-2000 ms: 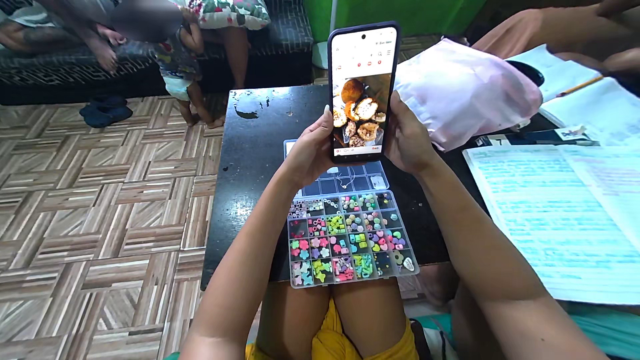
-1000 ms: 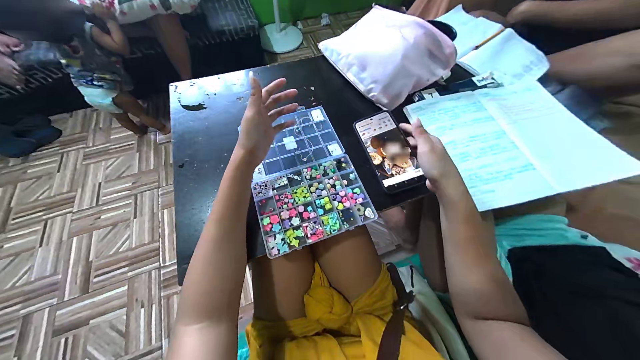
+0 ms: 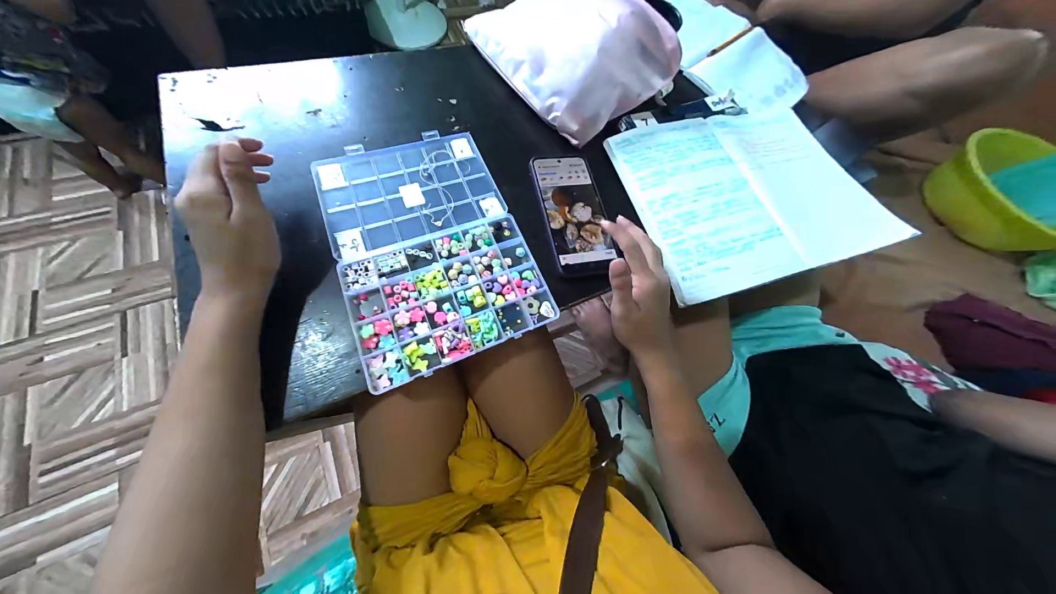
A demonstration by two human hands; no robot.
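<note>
My left hand (image 3: 228,216) is raised over the left side of the black table, fingers loosely bent and holding nothing. To its right lies a clear plastic bead organizer (image 3: 450,307) with its lid (image 3: 388,183) folded back; colourful beads fill many compartments. Thin cords and small white squares show at the lid. A smartphone (image 3: 575,216) lies face up beside the organizer, its lit screen showing a food picture. My right hand (image 3: 639,293) is at the phone's lower right edge with fingers apart, empty; whether a fingertip touches the phone, I cannot tell.
The black table (image 3: 305,355) has worn spots. A pale pink satin pouch (image 3: 586,62) lies at its back. An open notebook (image 3: 751,198) with writing is right of the phone, another notebook with a pencil (image 3: 730,41) behind. Other people sit right and stand left. A yellow-green basin (image 3: 982,194) is far right.
Two seconds ago both my hands held the phone up above the organizer; it now lies on the table. My left hand has moved left, away from the organizer. The view has shifted.
</note>
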